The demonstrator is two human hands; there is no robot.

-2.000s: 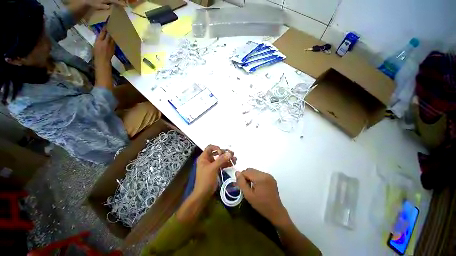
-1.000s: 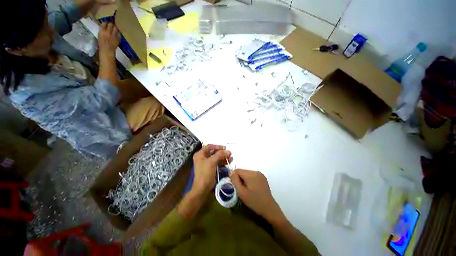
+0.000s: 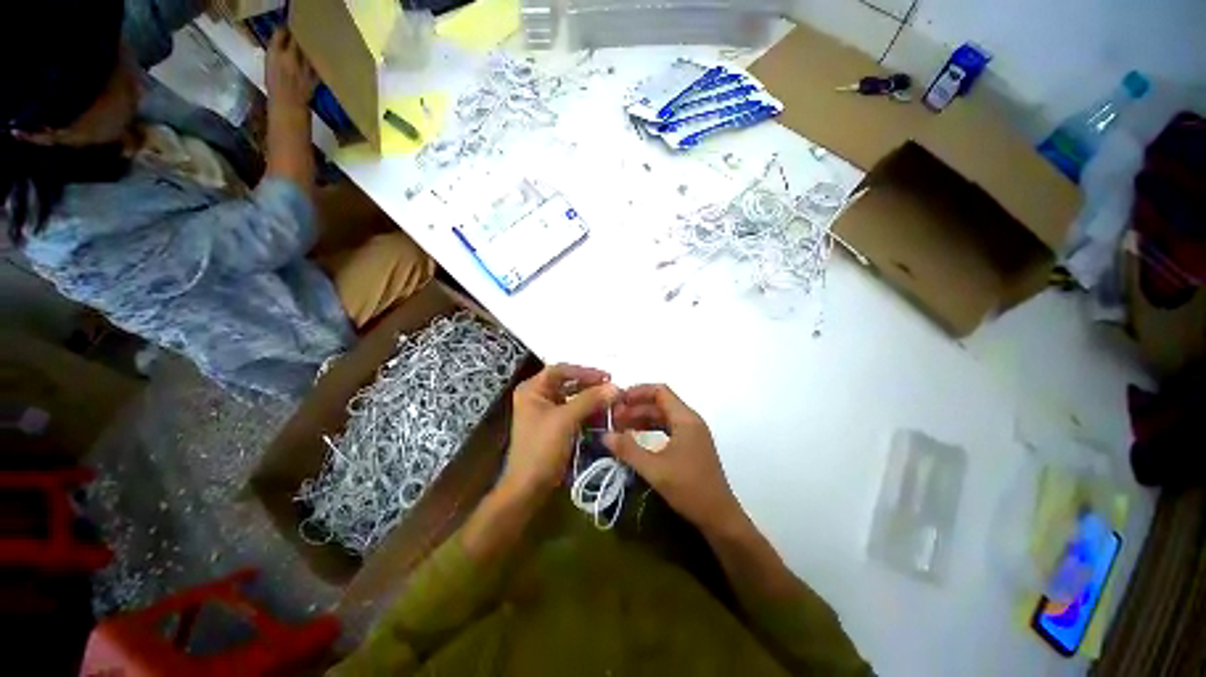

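Observation:
A white coiled charging cable (image 3: 601, 492) hangs below my hands, over my lap at the table's front edge. My left hand (image 3: 556, 421) pinches the cable's upper part between thumb and fingers. My right hand (image 3: 665, 443) is close beside it, fingertips curled on the same cable near the top. The plug ends are hidden or too small to tell. A white retail box with a blue edge (image 3: 526, 241) lies on the table beyond my hands. A clear blister tray (image 3: 918, 505) lies at the right.
A carton of coiled cables (image 3: 421, 437) stands on the floor at left. A person (image 3: 199, 251) sits at left. Loose cables (image 3: 761, 236), blue-edged boxes (image 3: 705, 106), an open brown carton (image 3: 946, 238) and a phone (image 3: 1078, 582) are on the table. A red stool (image 3: 218, 635) stands at lower left.
The coil has loosened into more open loops. My right hand's fingertips have moved up towards my left hand's. The view has shifted slightly, and the other person's arm has moved a little.

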